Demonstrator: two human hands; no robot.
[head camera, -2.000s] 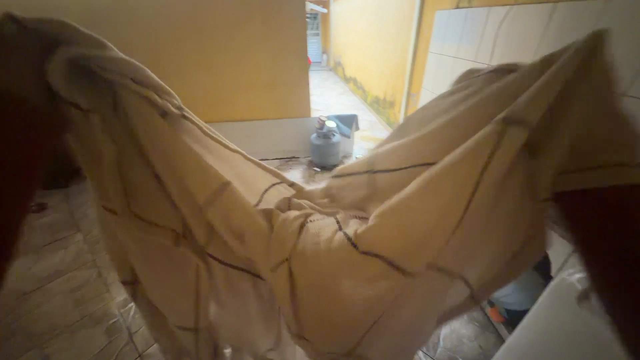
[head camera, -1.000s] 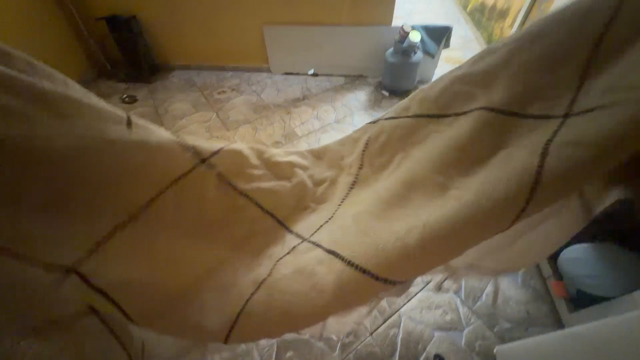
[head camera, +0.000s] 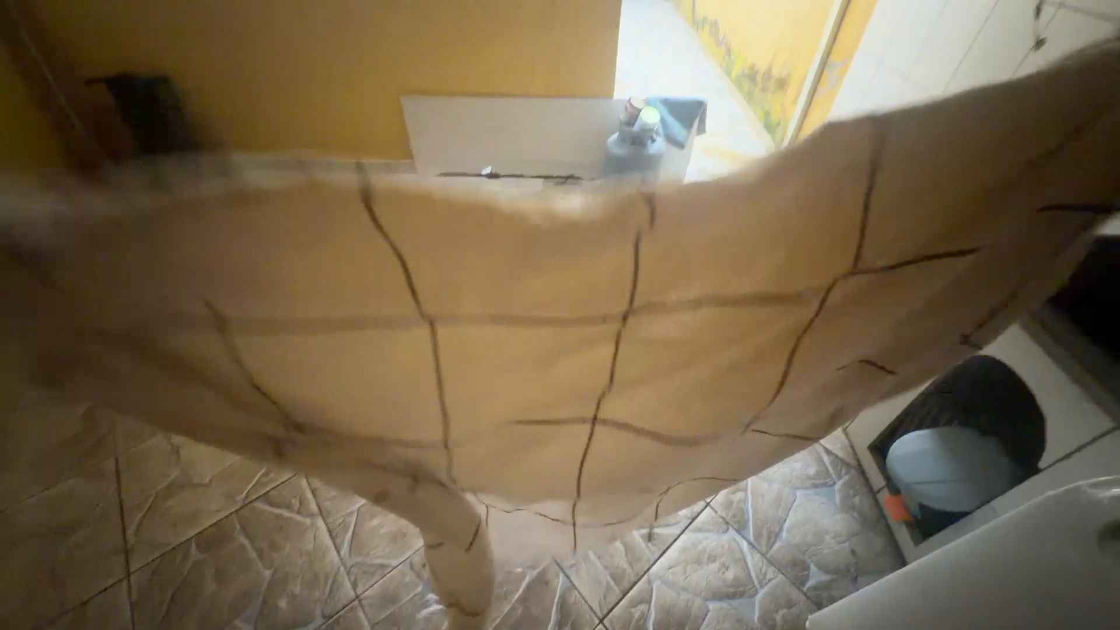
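A large beige cloth with a dark line check pattern (head camera: 525, 350) spans nearly the whole head view, spread wide in the air above the tiled floor. Its upper edge sags a little in the middle and rises toward the upper right corner. At the left the fabric is blurred, and a narrow fold hangs down below the middle. Neither my left hand nor my right hand can be seen; the cloth runs out of view on both sides.
Beyond the cloth a gas cylinder (head camera: 636, 153) stands by a low white panel (head camera: 512, 131) at a yellow wall (head camera: 394, 52). A dark object (head camera: 147, 109) is at the back left. At the lower right are a grey rounded object (head camera: 954, 468) and a white surface (head camera: 980, 569). Patterned floor tiles (head camera: 219, 542) lie below.
The cloth has gone from hanging in a deep, folded V to being spread much flatter and wider. The view has tilted down.
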